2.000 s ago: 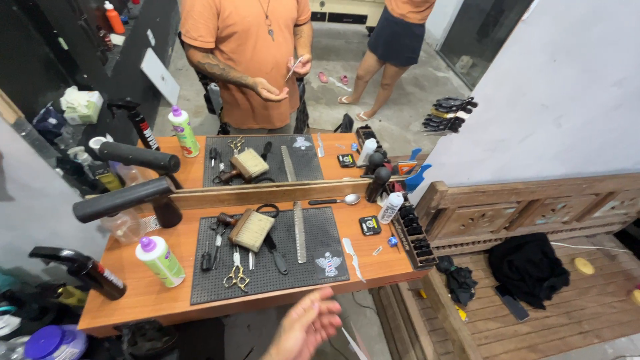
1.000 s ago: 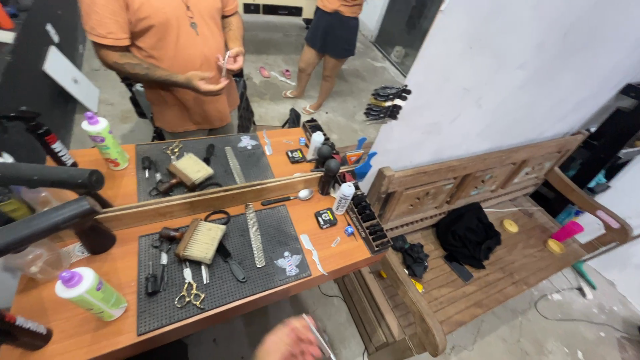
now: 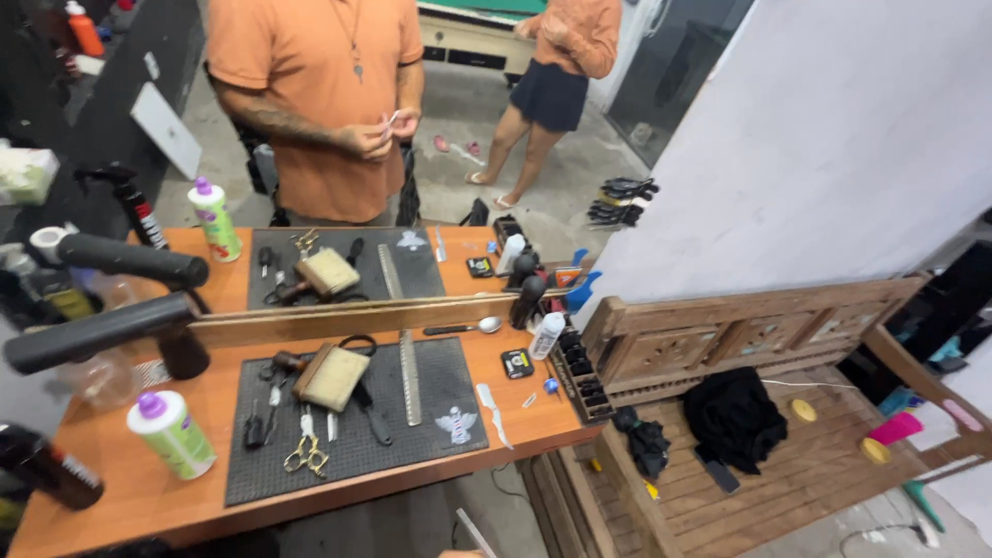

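Note:
At the bottom edge, only the fingertips of my left hand (image 3: 459,553) show, beside a thin pale strip (image 3: 476,533). The mirror shows my right hand (image 3: 408,122) with its fingers closed on the strip and my left hand close against it; whether the left grips it is unclear. Beyond them, a black mat (image 3: 356,457) on the wooden counter bears gold-handled scissors (image 3: 306,456), a block brush (image 3: 332,377), a metal comb (image 3: 410,380) and a dark-handled tool (image 3: 376,418). Right of the mat lies a white razor-shaped tool (image 3: 491,415).
A bottle with a purple cap (image 3: 172,435) and a dark bottle (image 3: 50,469) stand at the left. The counter's right end holds a white bottle (image 3: 547,336) and a black rack (image 3: 581,372). A wooden bench (image 3: 759,465) with black cloth (image 3: 735,418) stands right. The mirror reflects another person (image 3: 554,70).
My left hand, open and palm showing at first, has drawn down almost out of view. In the mirror, my two hands have come together around the strip.

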